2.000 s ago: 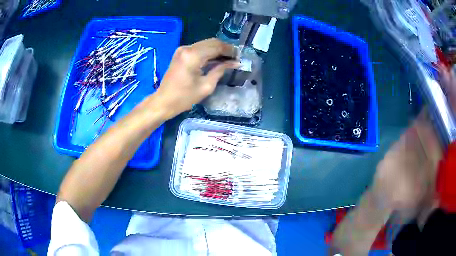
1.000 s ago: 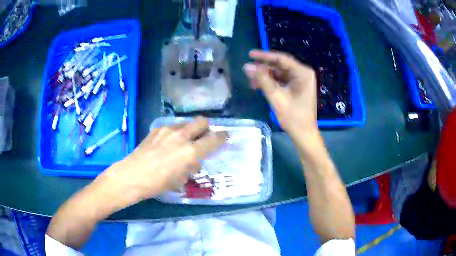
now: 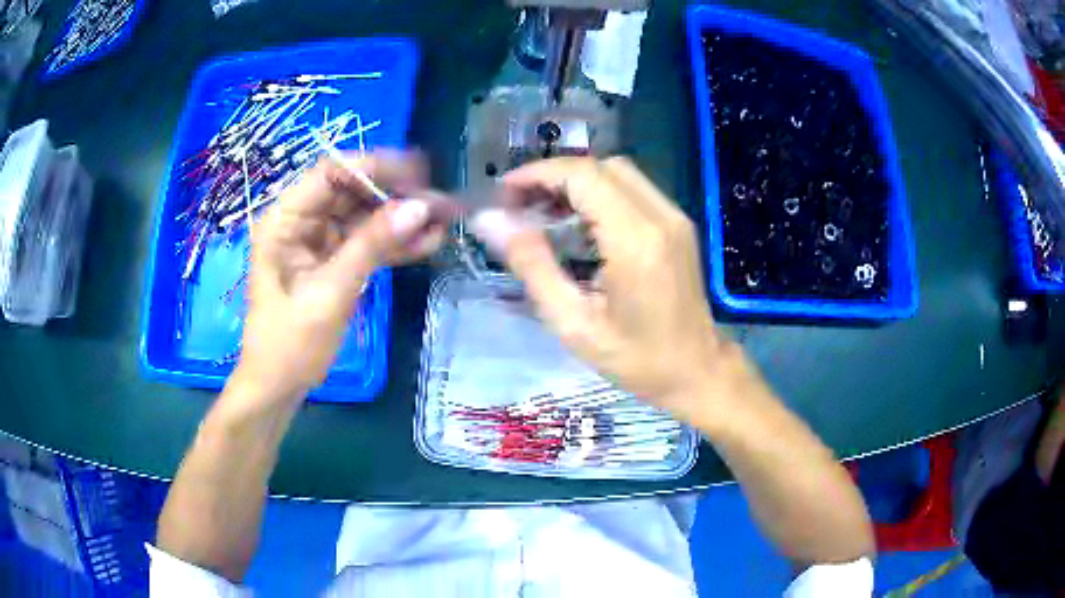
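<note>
My left hand (image 3: 339, 234) pinches a thin white rod (image 3: 364, 175) between thumb and fingers, in front of the left blue tray's right side. My right hand (image 3: 596, 245) is beside it, fingertips together near the rod's reddish end; blur hides whether a ring is in them. Both hands are in front of the press base plate (image 3: 491, 126). The fixture (image 3: 549, 133) with its dark hole sits under the press ram (image 3: 563, 58). The clear box (image 3: 479, 339) below the hands holds red-and-white rods (image 3: 526, 435).
The left blue tray (image 3: 164, 292) holds scattered rods. The right blue tray (image 3: 806, 308) holds small dark rings and a few shiny ones. Clear boxes (image 3: 41, 234) stand at the far left. A long shiny bar (image 3: 993, 88) crosses the upper right. Part of a person (image 3: 1016, 526) shows at the right edge.
My left hand has moved from the press to the clear box, then up with a rod. My right hand has left the right-hand side, passed by the ring tray and come to the left hand.
</note>
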